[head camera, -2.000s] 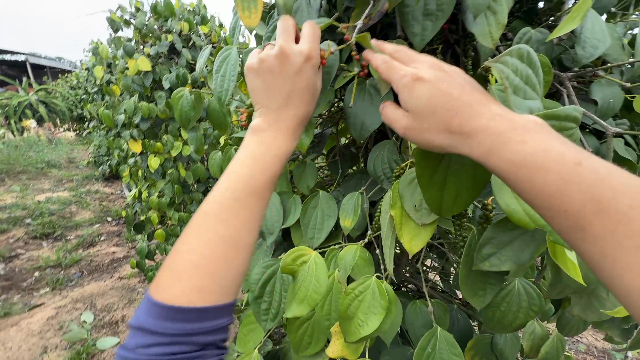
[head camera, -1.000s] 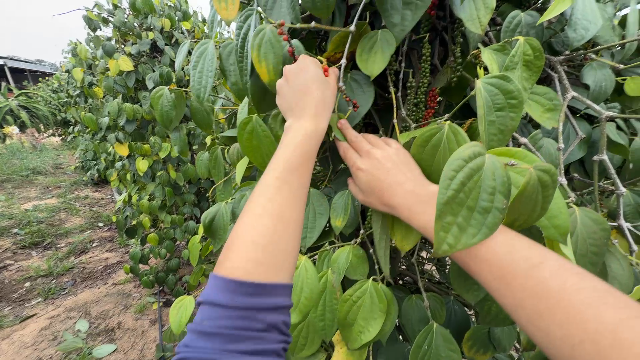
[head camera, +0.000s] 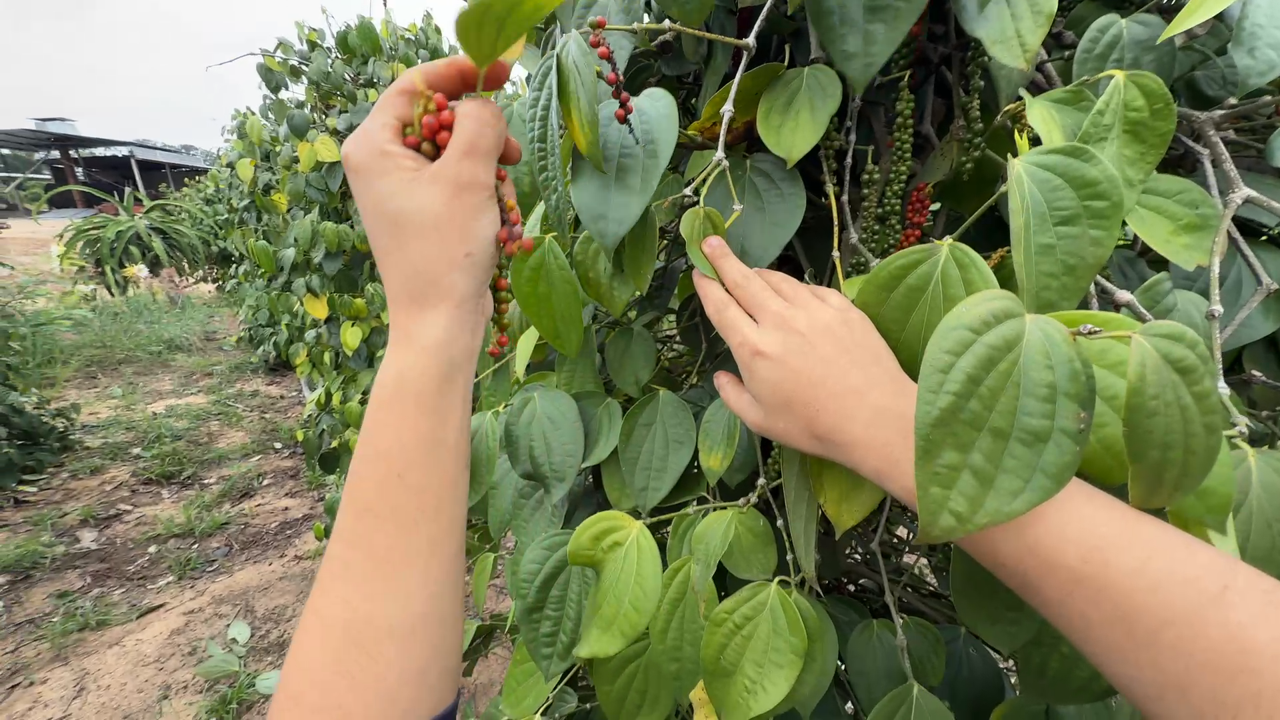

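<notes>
My left hand (head camera: 435,190) is raised at the upper left, its fingers closed on red pepper berries (head camera: 432,125). Below its fingers hangs a spike of red and green pepper berries (head camera: 506,260); whether it is part of the same bunch I cannot tell. My right hand (head camera: 790,340) touches a small green leaf (head camera: 702,240) with its extended fingers. Another spike with red berries (head camera: 612,75) hangs between the hands, near the top. Deeper in the vine, right of centre, are green pepper spikes (head camera: 893,180) and a red one (head camera: 915,215).
Broad pepper leaves (head camera: 1005,410) overlap my right forearm. Pale woody stems (head camera: 1220,200) branch at the right. More leafy vines (head camera: 310,200) stand at the left beside bare soil with grass (head camera: 170,600). A roofed shed (head camera: 100,160) is in the background.
My left hand has moved left, away from the right hand, and red berries now show in its fingers. The right hand remains at the vine near the pale stem.
</notes>
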